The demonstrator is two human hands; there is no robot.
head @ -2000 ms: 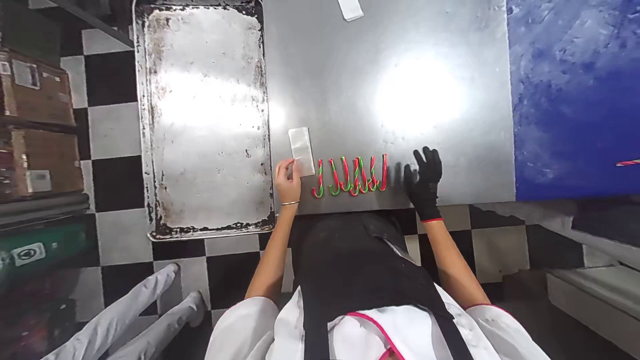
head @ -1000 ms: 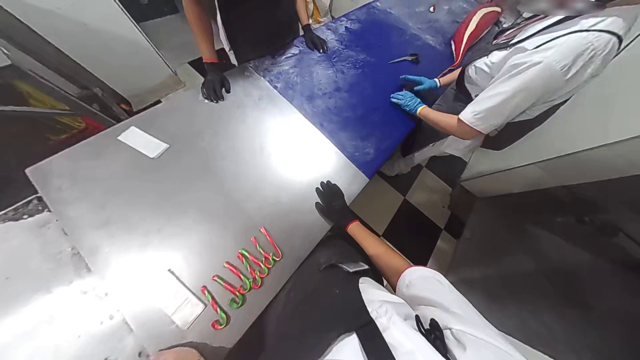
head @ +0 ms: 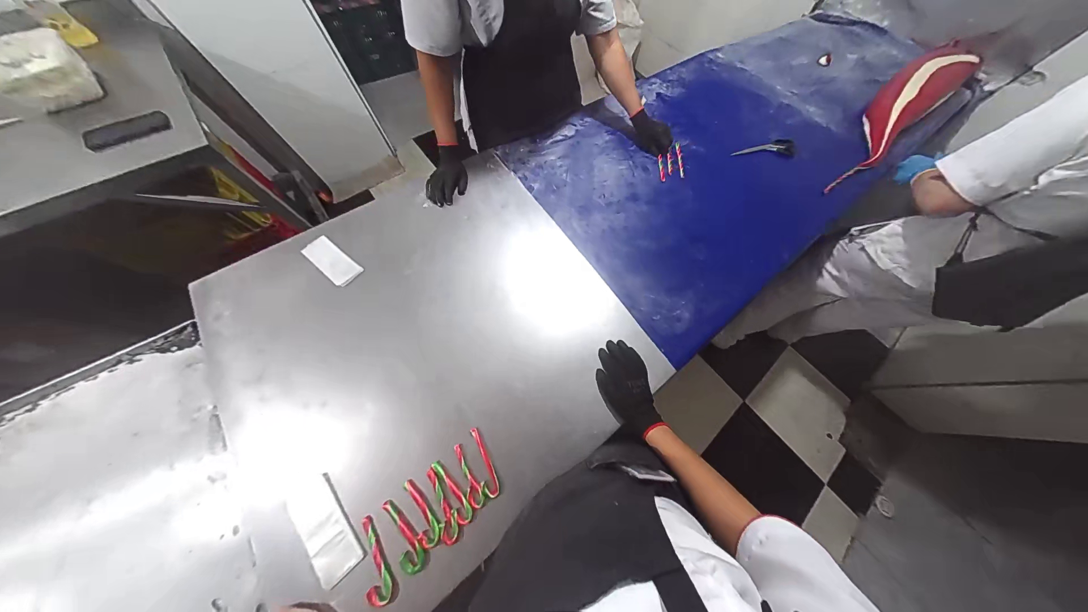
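My right hand (head: 627,387), in a black glove with a red cuff, rests flat on the steel table (head: 408,340) near its edge, fingers spread and holding nothing. Only a sliver of my left hand (head: 308,607) shows at the bottom edge, so its fingers are hidden. Several red, green and white candy canes (head: 438,510) lie in a row between my hands. Left of them is a stack of clear wrappers (head: 327,531).
Across the table, a co-worker's gloved hand (head: 652,133) touches short striped candy sticks (head: 671,161) on the blue mat (head: 705,246). Scissors (head: 765,148) and a large red-and-white candy mass (head: 918,93) lie farther right. More wrappers (head: 332,260) lie at the far left.
The view has swung to the right. The co-worker across the table has moved a gloved hand onto the blue mat, where short candy sticks now lie. My right hand stays on the steel table.
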